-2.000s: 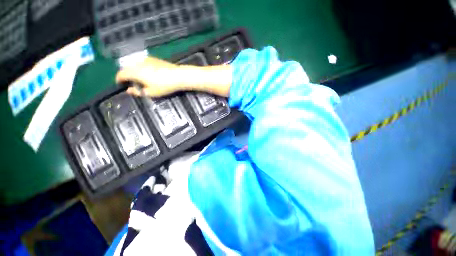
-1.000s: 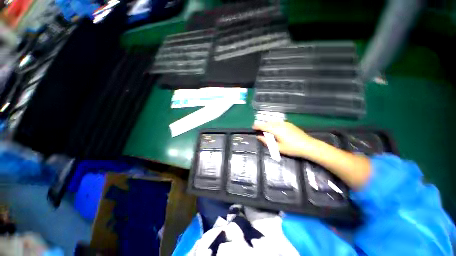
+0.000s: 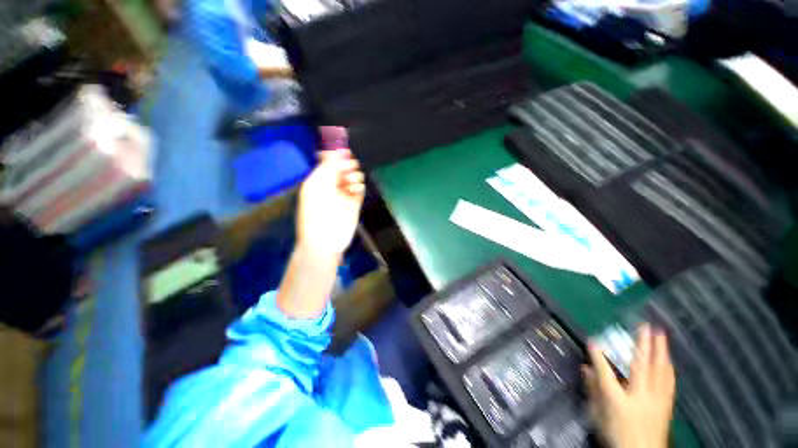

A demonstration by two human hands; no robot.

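My left hand (image 3: 329, 206) is raised left of the bench, its fingers closed on a small reddish piece (image 3: 333, 137). My right hand (image 3: 634, 389) is at the lower right, over the edge of the black foam tray (image 3: 455, 385). Its fingertips are around small white label strips (image 3: 618, 346); blur hides whether it grips them. The tray holds phone bodies, such as one with a pale block (image 3: 477, 315); the lower part of the tray is cut off. A sticker sheet with blue shapes (image 3: 569, 223) and a blank white strip (image 3: 516, 236) lie on the green bench.
Clear blister trays (image 3: 744, 337) lie at right, and more (image 3: 586, 131) lie beyond the sticker sheet. Stacked black trays (image 3: 420, 87) stand at the bench's far left edge. A brown carton (image 3: 363, 302) and a blue basket (image 3: 273, 166) are at left. A person's blue sleeve (image 3: 219, 48) shows at top left.
The view has turned left. My left hand has come into view, raised with the reddish piece. My right hand now is at the label strips; the white strip seen at its fingers no longer shows there.
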